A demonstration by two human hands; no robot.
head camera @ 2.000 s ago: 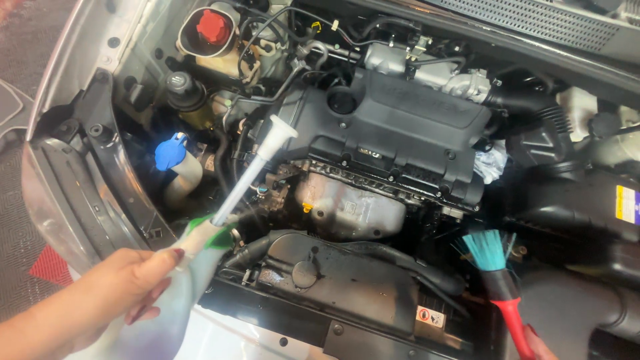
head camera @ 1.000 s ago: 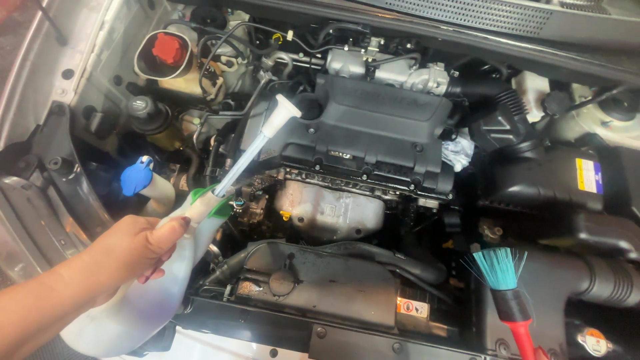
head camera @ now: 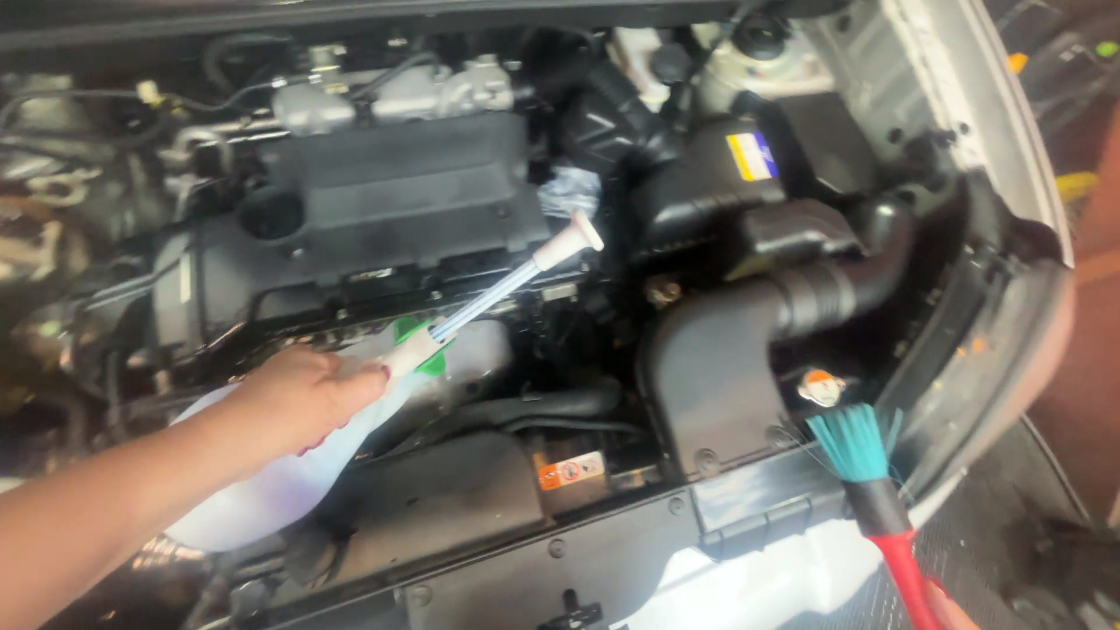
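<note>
My left hand (head camera: 302, 398) is closed around the neck of a white plastic bottle (head camera: 280, 490) with a green collar. From the bottle a clear tube with a white flared tip (head camera: 569, 243) points up and right, over the front edge of the black engine cover (head camera: 394, 192). At the lower right, my right hand (head camera: 949, 608) shows only partly at the frame's edge. It holds the red handle of a detailing brush (head camera: 892, 534) with teal bristles, which point up near the radiator cap (head camera: 821, 387).
The open engine bay surrounds both hands. A black air intake duct (head camera: 717, 376) and a dark housing with a yellow and white label (head camera: 700, 188) lie to the right. Crumpled clear plastic (head camera: 570, 192) sits beside the engine cover. The front bumper (head camera: 770, 577) is below.
The view has swung to the right along the engine bay. The bottle's tip, earlier over the left part of the engine, is now near its right side. Both hands keep their holds.
</note>
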